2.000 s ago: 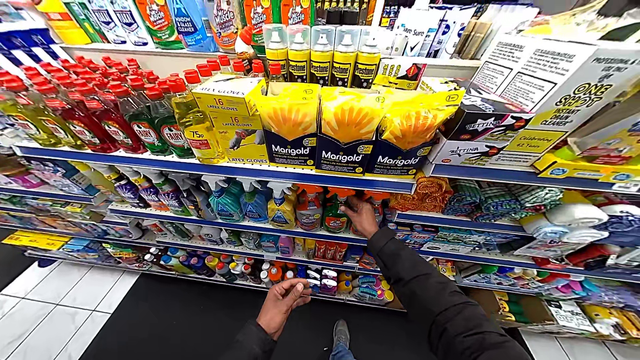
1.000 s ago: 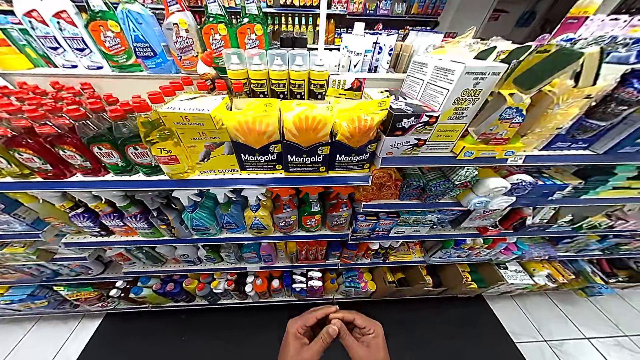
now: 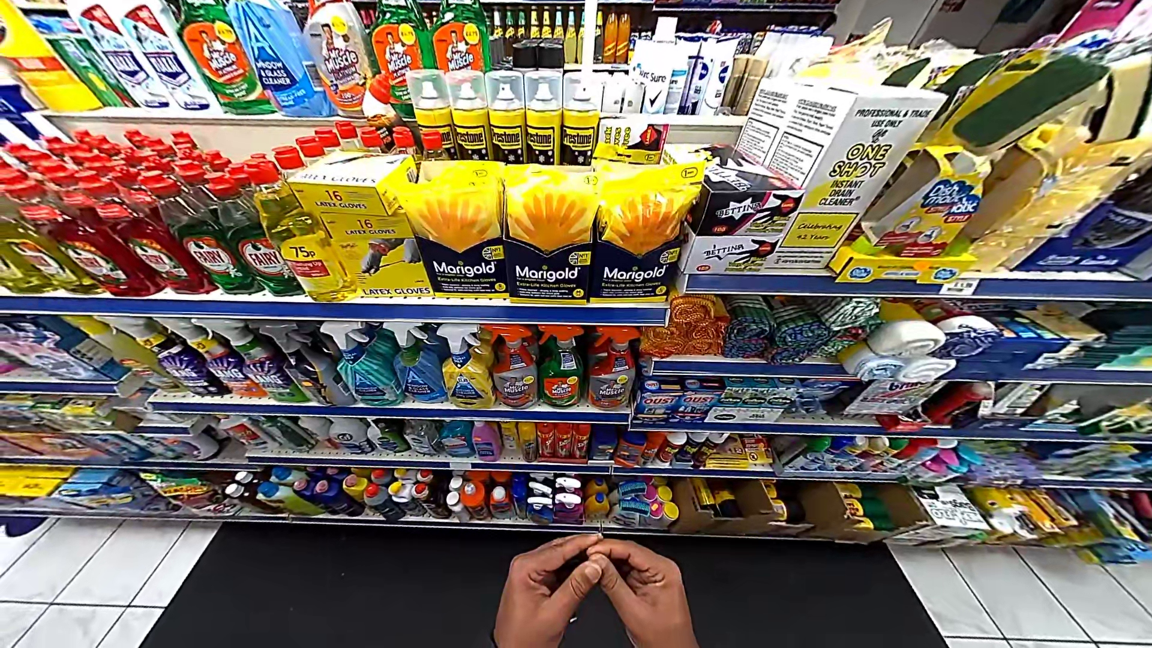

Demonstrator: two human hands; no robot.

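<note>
At the bottom centre of the head view, my left hand [image 3: 545,589] and my right hand [image 3: 641,589] meet at the fingertips and thumbs. Nothing can be made out between them. Beyond them rises a shop shelf unit, with low plastic bottles [image 3: 472,498] nearest to my hands. Higher up stand trigger spray bottles [image 3: 560,367] with red, white and dark heads. Packs of Marigold kitchen gloves [image 3: 551,236] line the top shelf edge, beside boxes of latex gloves [image 3: 364,225] and Fairy dish soap bottles [image 3: 209,243].
Rolled cloths [image 3: 774,326] and a white drain cleaner box [image 3: 832,171] are on the right-hand shelves. Open cardboard boxes [image 3: 810,513] sit on the bottom shelf. A black mat [image 3: 360,585] lies on the white tiled floor [image 3: 99,567] in front of the shelves.
My right hand has come back from the red-headed spray bottles on the middle shelf and now touches my left hand. The view has shifted.
</note>
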